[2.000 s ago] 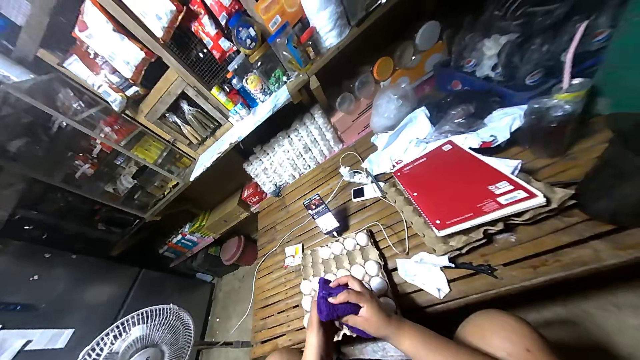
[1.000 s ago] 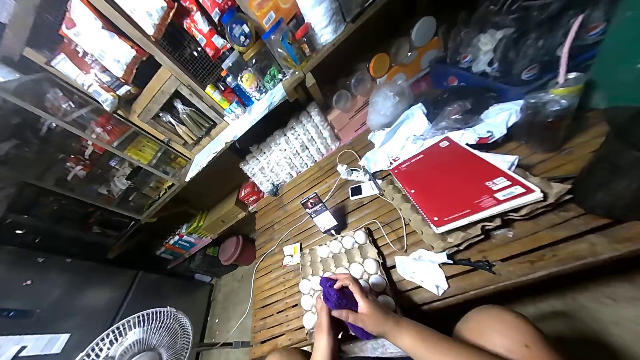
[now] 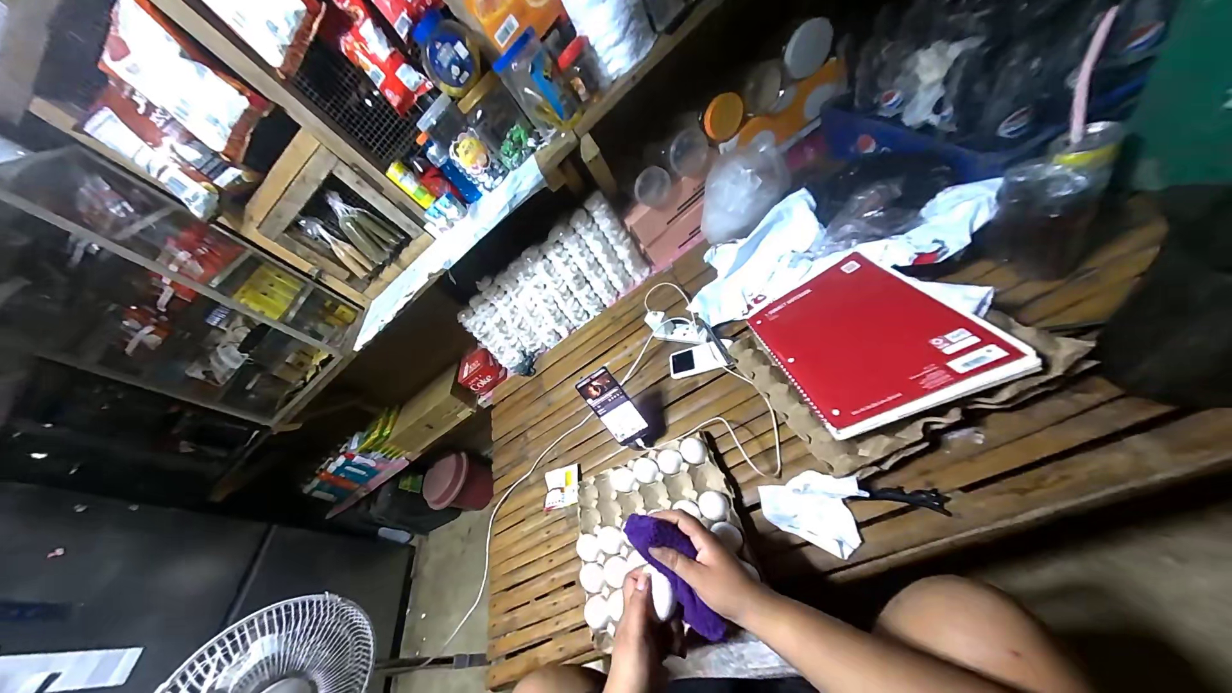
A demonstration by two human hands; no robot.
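A carton tray (image 3: pixel 628 500) with white eggs lies on the slatted wooden table, near its front edge. Over its near part my left hand (image 3: pixel 637 616) holds a white egg (image 3: pixel 660 589) between thumb and fingers. My right hand (image 3: pixel 707 568) grips a purple cloth (image 3: pixel 695 599), which lies against the egg's right side. Some tray cups in the far half hold no egg, while a row of eggs fills the far edge. My hands and the cloth hide part of the tray.
A lit phone (image 3: pixel 612 408) on a cable lies beyond the tray. To the right are a red spiral notebook (image 3: pixel 890 346) on egg cartons, a white cloth (image 3: pixel 813 510) and a drink container (image 3: pixel 1049 207). A white fan (image 3: pixel 279 650) stands at lower left; stacked egg trays (image 3: pixel 553 289) are behind.
The white egg now shows between my hands, where the purple cloth and fingers covered that spot before. My right hand and the cloth have shifted slightly off it.
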